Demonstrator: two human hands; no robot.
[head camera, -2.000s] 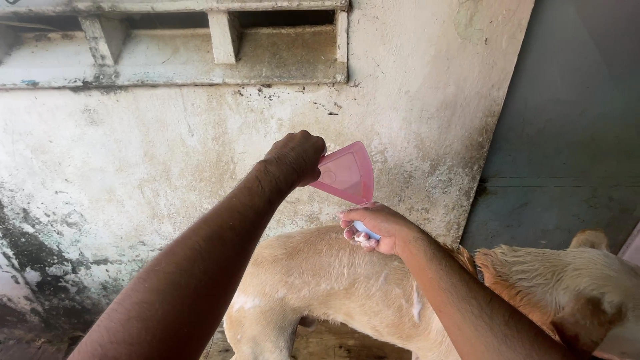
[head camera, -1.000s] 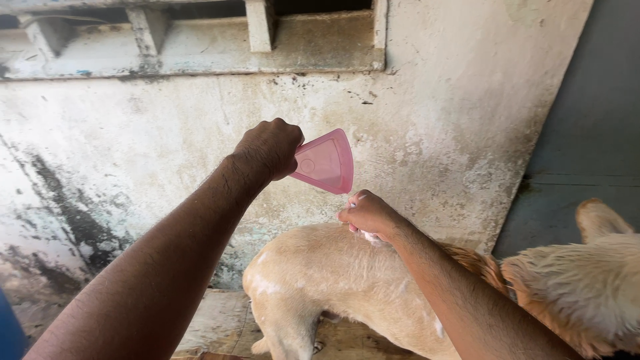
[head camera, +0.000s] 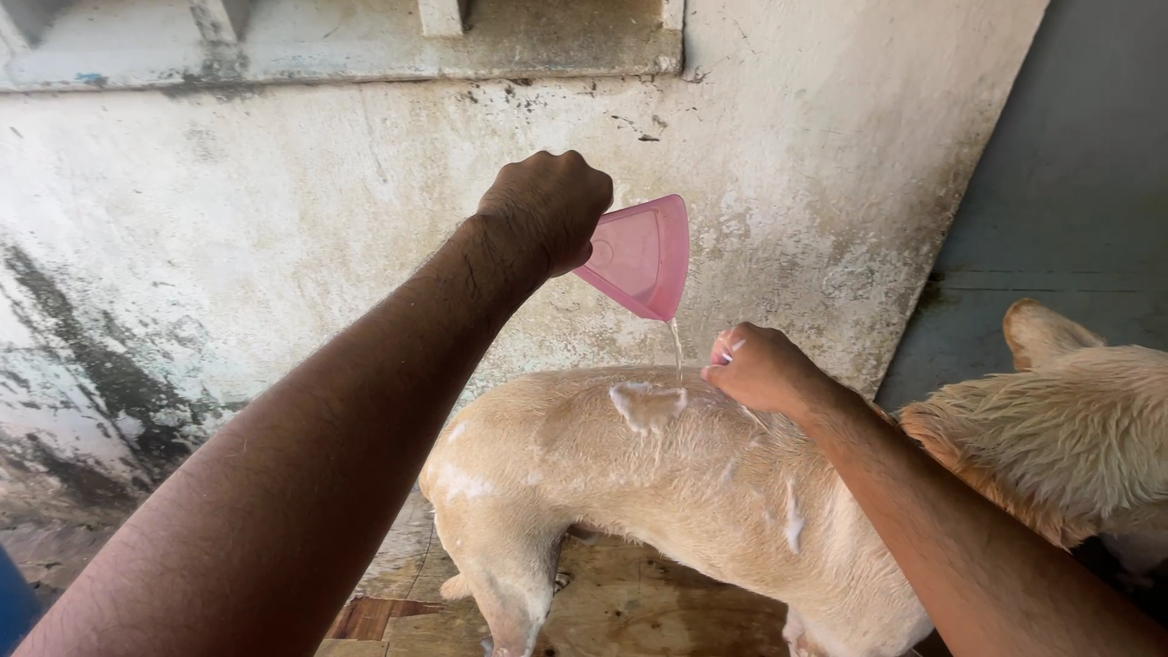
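A wet, cream-coloured dog (head camera: 593, 465) stands side-on below my arms, its head at the right edge and patches of white lather on its back, flank and rump. My left hand (head camera: 552, 210) grips a pink plastic scoop (head camera: 639, 258), tilted above the dog's back. A thin stream of water (head camera: 676, 351) falls from the scoop's lower corner onto the back, beside a patch of lather (head camera: 648, 404). Just right of the stream, my right hand (head camera: 757, 367) is curled at the top of the back, with lather on its fingers; a small pale thing in it is mostly hidden.
A stained, plastered wall (head camera: 365, 228) rises behind the dog, with a concrete ledge (head camera: 547, 46) at the top. A grey panel (head camera: 1049, 201) stands at the right. Worn wooden boards (head camera: 639, 602) lie under the dog. Part of a blue object (head camera: 16, 593) shows at the lower left edge.
A stream of water now shows clearly below the scoop, and a lather patch shows on the back left of my right hand. My left hand has kept hold of the scoop throughout.
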